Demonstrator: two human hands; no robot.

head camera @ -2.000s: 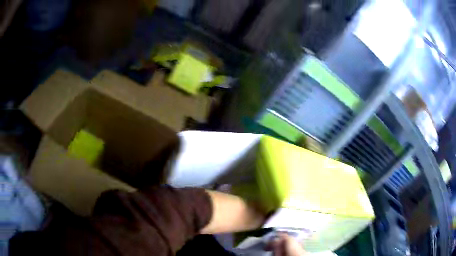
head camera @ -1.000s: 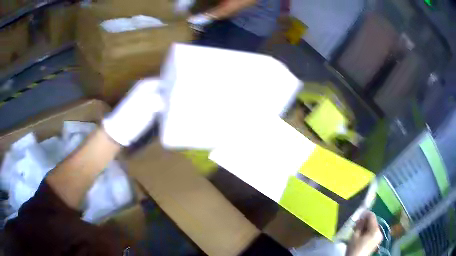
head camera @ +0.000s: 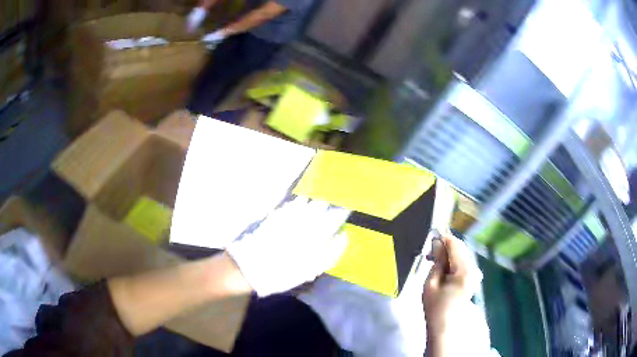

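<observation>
A yellow-green and white retail box (head camera: 363, 185) is held up in front of me, with a large white flap standing out to the left and yellow-green flaps around a dark gap. My left hand (head camera: 290, 244), in a white glove, lies against the yellow-green flaps; its fingertips are hard to make out. My right hand (head camera: 450, 279) is bare and grips the box's right edge, with fingers curled; something small and dark shows at its fingers, too blurred to name. The inside of the box is mostly hidden.
An open brown carton (head camera: 105, 164) at the left holds a yellow-green box (head camera: 150, 217). White wrap (head camera: 28, 279) lies at the lower left. Yellow-green packaging (head camera: 299, 111) lies beyond. Another person's arms (head camera: 244, 19) are over a brown carton (head camera: 150, 70). A metal rack (head camera: 503, 181) stands at the right.
The view has swung right. My left hand has moved from beside the white box or flap at upper left onto the retail box's flaps. My right hand has risen in view with the box.
</observation>
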